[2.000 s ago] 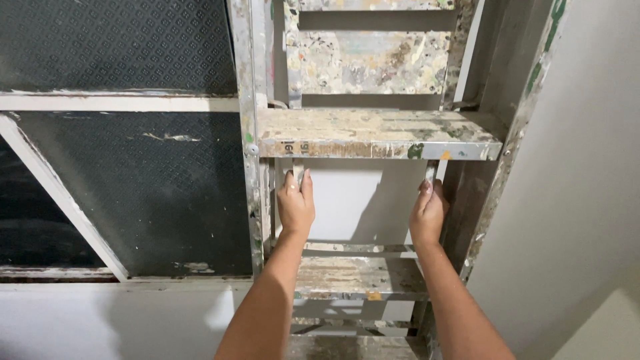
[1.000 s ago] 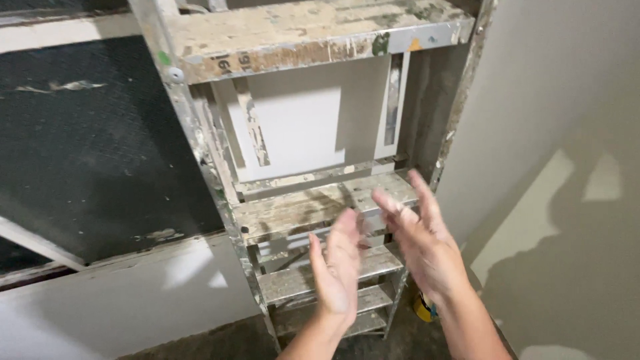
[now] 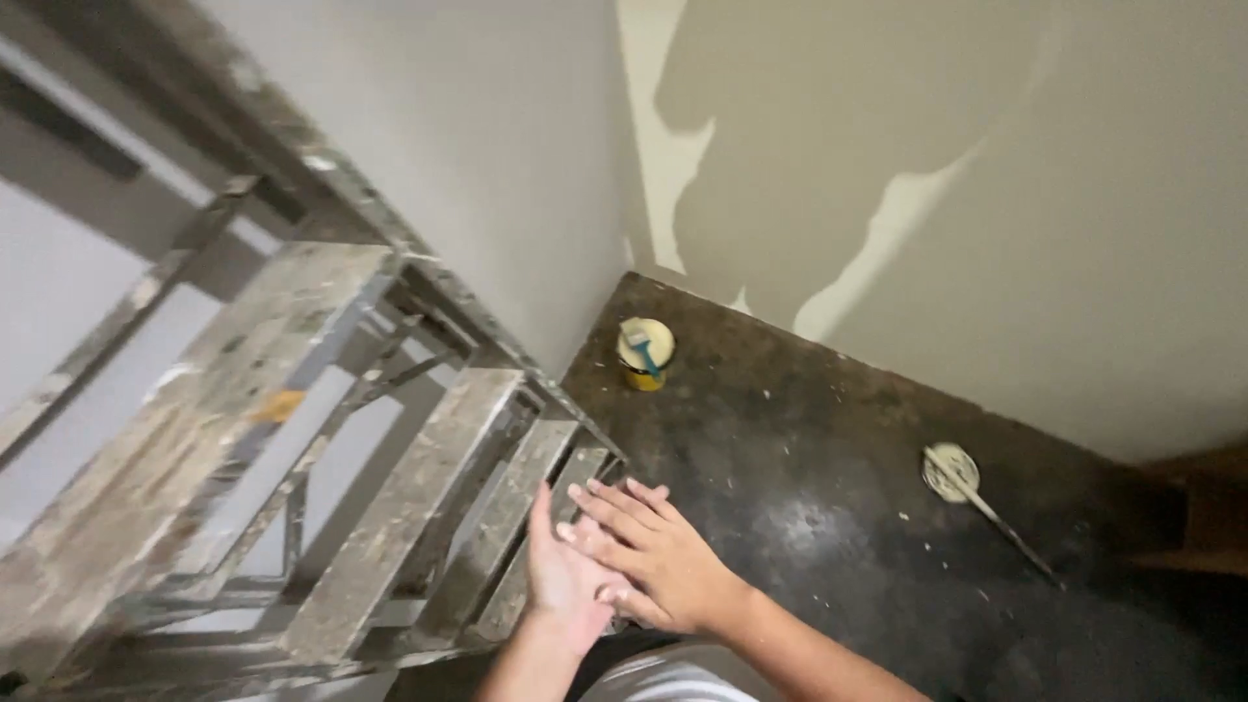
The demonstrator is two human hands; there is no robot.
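My left hand (image 3: pixel 570 585) is palm up at the bottom middle, with its thumb raised and nothing in it. Laid across its palm and fingers, my right hand (image 3: pixel 668 561) touches it and is empty too. Both are beside the lower steps of a paint-spattered metal stepladder (image 3: pixel 419 507), which fills the left of the view. On the dark floor beyond stands a yellow paint can (image 3: pixel 645 375) with a blue-handled paintbrush (image 3: pixel 641 349) across its top. Farther right, a long-handled tool (image 3: pixel 1004 526), perhaps a roller or brush, rests on a round, paint-covered lid or container (image 3: pixel 948 473).
Two walls meet in a corner behind the paint can; the right-hand wall (image 3: pixel 829 175) carries shadows and bright patches. A brown object (image 3: pixel 1204 517), too dark to name, is at the right edge. The concrete floor (image 3: pixel 780 468) has small pale specks.
Two seconds ago my hands held the ladder's inner rails; they let go and have come together. The view has swung down and right, bringing in the floor and paint can.
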